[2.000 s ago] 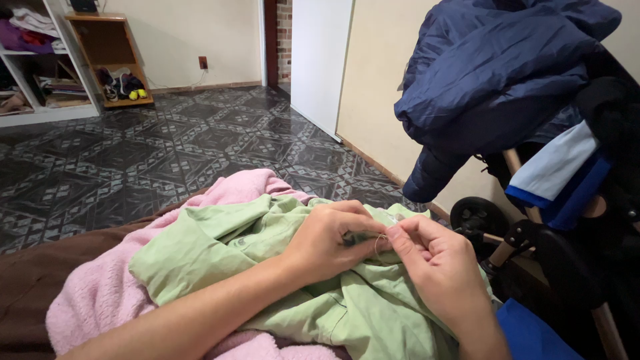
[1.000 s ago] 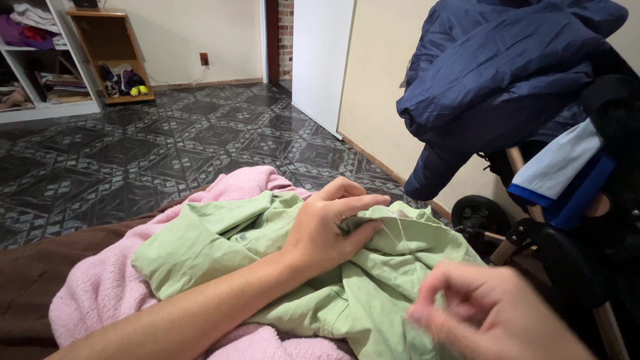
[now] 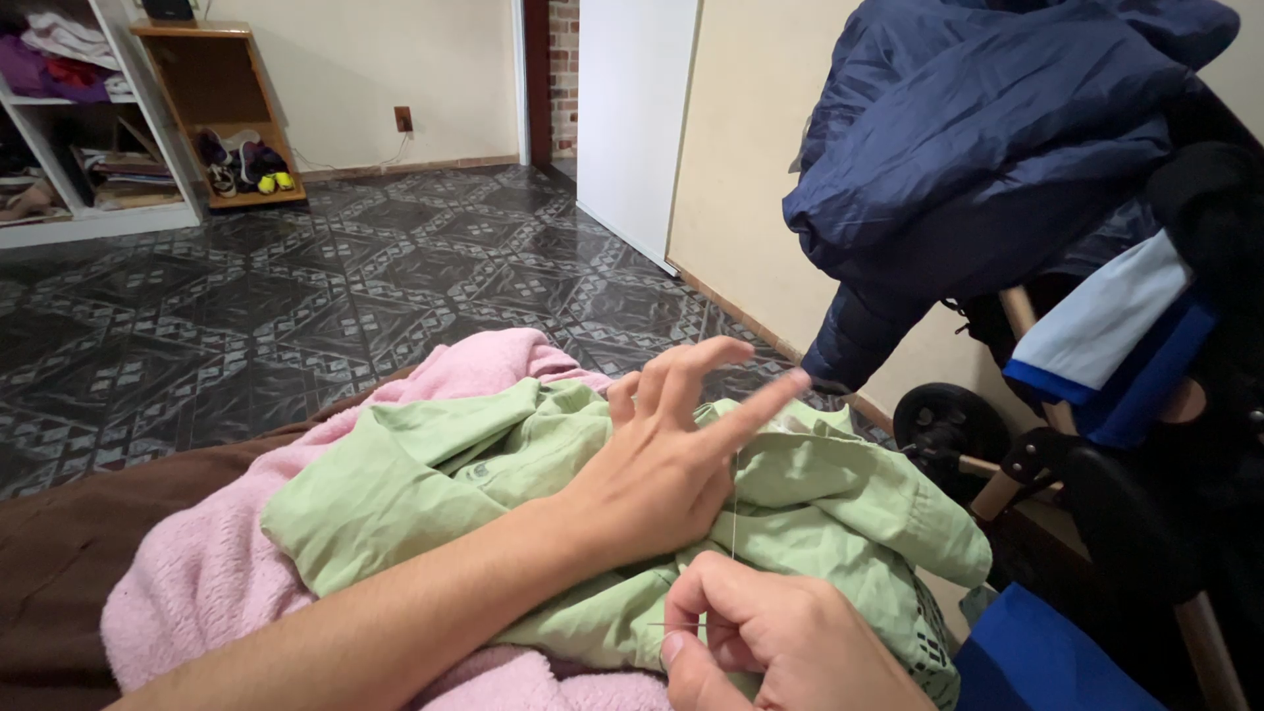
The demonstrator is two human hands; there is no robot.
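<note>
A light green cloth garment (image 3: 829, 484) lies bunched over a pink fleece blanket (image 3: 197, 583). My left hand (image 3: 671, 444) rests on the garment with its fingers spread; nothing is seen gripped in it. Lower down, my right hand (image 3: 780, 632) pinches a thin sewing needle (image 3: 676, 624) between thumb and fingers. A pale thread (image 3: 735, 513) runs up from the right hand to the garment beside the left index finger. Where the thread meets the cloth is partly hidden by the left hand.
A stroller frame with a black wheel (image 3: 950, 425) stands at the right, under a navy puffer jacket (image 3: 987, 148) and a light blue cloth (image 3: 1106, 316). Brown fabric (image 3: 59, 553) lies at the left. Beyond are a patterned tile floor (image 3: 395, 267), a white shelf (image 3: 99, 222) and a wooden cabinet (image 3: 212, 30).
My hands were together at the cloth two seconds back, then the right hand moved away to the lower right. Now it is nearer the left hand again, whose fingers have spread from the cloth.
</note>
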